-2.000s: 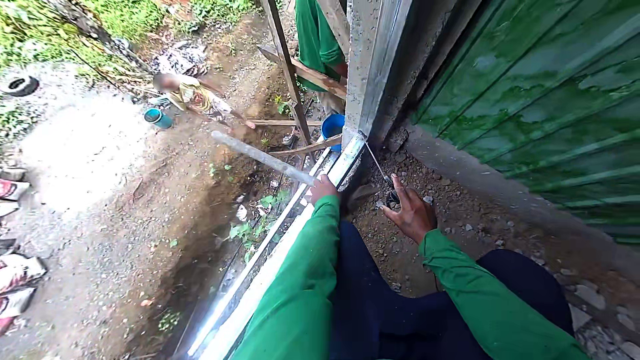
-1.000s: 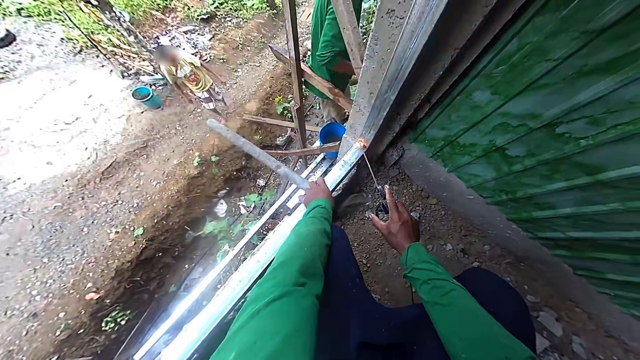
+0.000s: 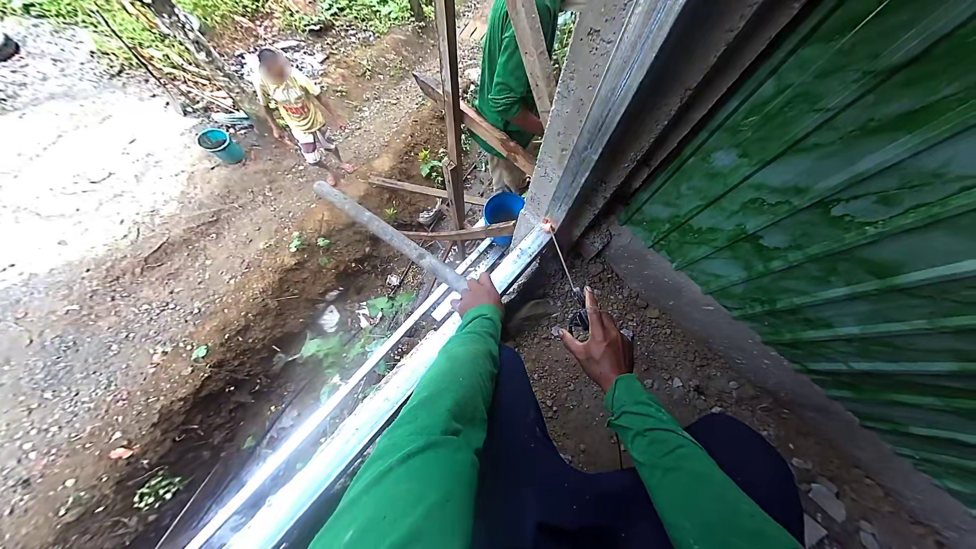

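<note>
My left hand (image 3: 479,296) is closed around the near end of a grey pipe-like rod (image 3: 389,235), above a shiny metal channel (image 3: 427,351). In my right hand (image 3: 602,343) is a black electrode holder (image 3: 581,319), partly hidden by the fingers. A thin welding rod (image 3: 563,261) runs from it to the joint where the channel meets an upright metal post (image 3: 610,99). The tip of the rod glows reddish at that joint.
A green corrugated metal sheet (image 3: 823,206) stands at the right. Beyond the joint are a blue bucket (image 3: 503,207), wooden braces (image 3: 451,114) and a person in green sleeves (image 3: 509,76). Another person (image 3: 296,103) stands on the dirt near a teal bucket (image 3: 221,146).
At the joint, an orange glow seen one second ago is now smaller and dimmer. The person in the yellow shirt has changed posture. Both my hands keep their holds.
</note>
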